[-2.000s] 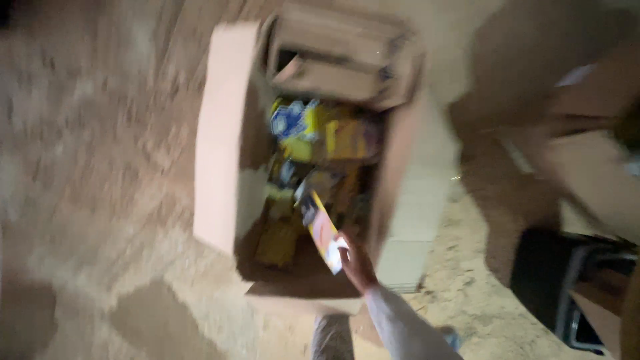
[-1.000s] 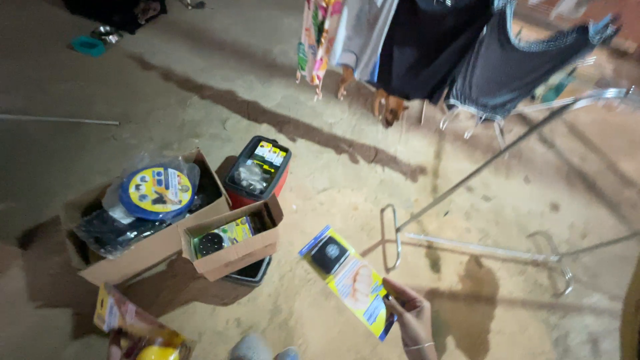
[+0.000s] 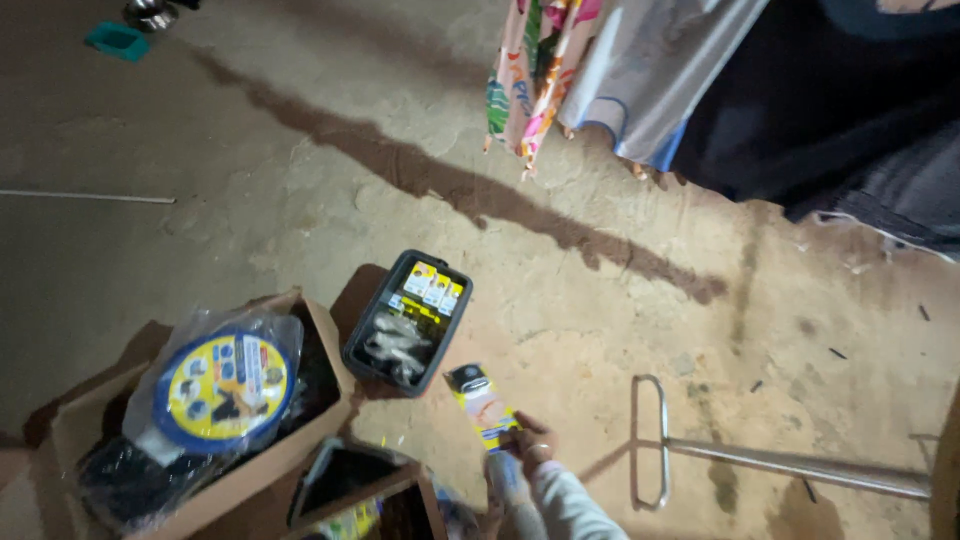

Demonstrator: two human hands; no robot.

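Observation:
My right hand [image 3: 531, 444] grips the lower end of a flat yellow, blue and white retail package [image 3: 484, 405], with a round black item at its top. Below it is a blurred grey shape, perhaps a socked foot. A skin-toned patch at the bottom edge may be part of my left hand; its hold is unclear. Left of the package, a black bin [image 3: 409, 322] holds small yellow-and-white boxes and clear plastic bags. An open cardboard box [image 3: 247, 491] carries a round blue-and-yellow item [image 3: 225, 386] in clear plastic. Yellow-green packages [image 3: 352, 521] show in a smaller cardboard box.
Clothes [image 3: 810, 97] hang at upper right. A metal rack's foot and bar [image 3: 795, 466] lie low on the right. A teal tray [image 3: 118, 40] and a metal pot [image 3: 151, 13] sit at upper left, above a thin white rod [image 3: 86, 197] on the floor.
My right hand, over a large cardboard box two seconds ago, now holds the package near the black bin. The view has swung widely. A brown-and-yellow package at lower left one second ago is out of sight.

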